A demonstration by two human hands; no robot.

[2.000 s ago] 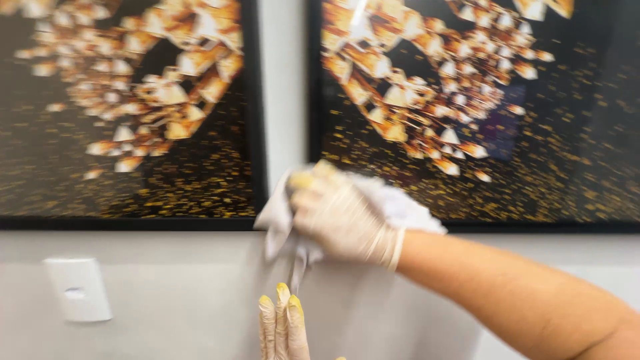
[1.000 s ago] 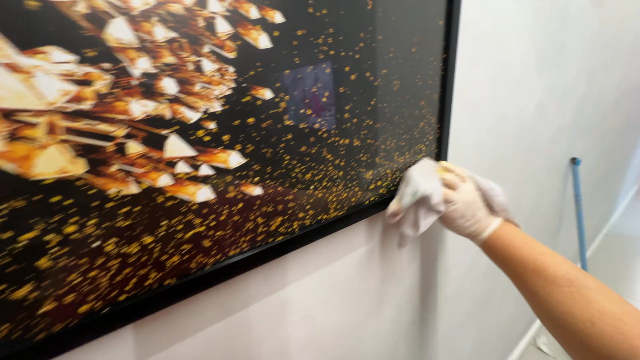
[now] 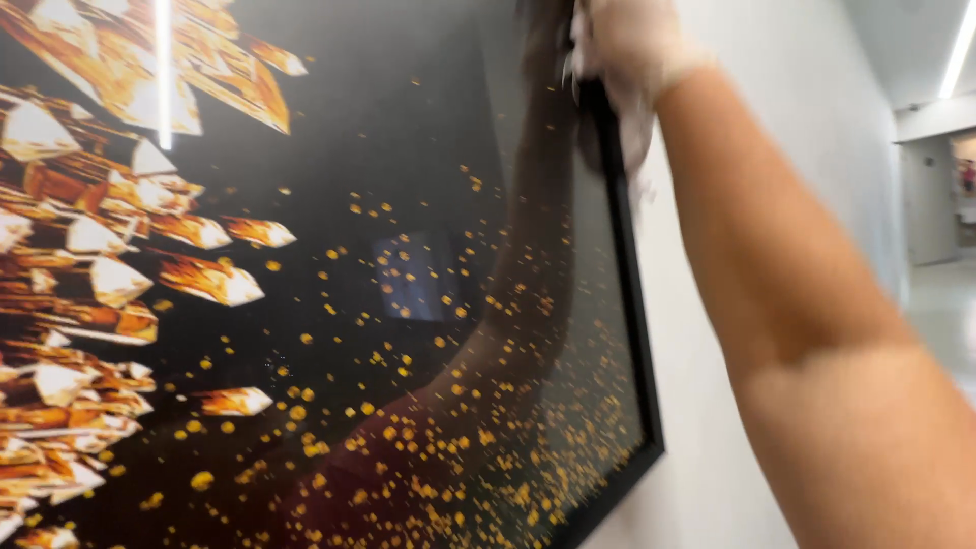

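My right hand [image 3: 637, 42], in a pale thin glove, is at the top edge of the view, blurred. It holds a whitish cloth [image 3: 634, 137] against the right side of the black picture frame [image 3: 629, 282]. Part of the cloth hangs down beside the frame. The framed picture [image 3: 343, 267] shows amber and white crystal shapes with gold specks on a dark ground. Its glossy face reflects my raised arm and a ceiling light. My fingers are partly cut off by the top edge. My left hand is out of view.
A white wall [image 3: 701, 396] runs along the right of the frame and recedes to a corridor. Farther back are a grey door [image 3: 930, 202], a shiny floor [image 3: 942, 305] and a ceiling light strip [image 3: 959, 49].
My right hand and the cloth have moved from the frame's bottom edge to its lower right corner, then up its right side. My left hand has left view. The view has swung right.
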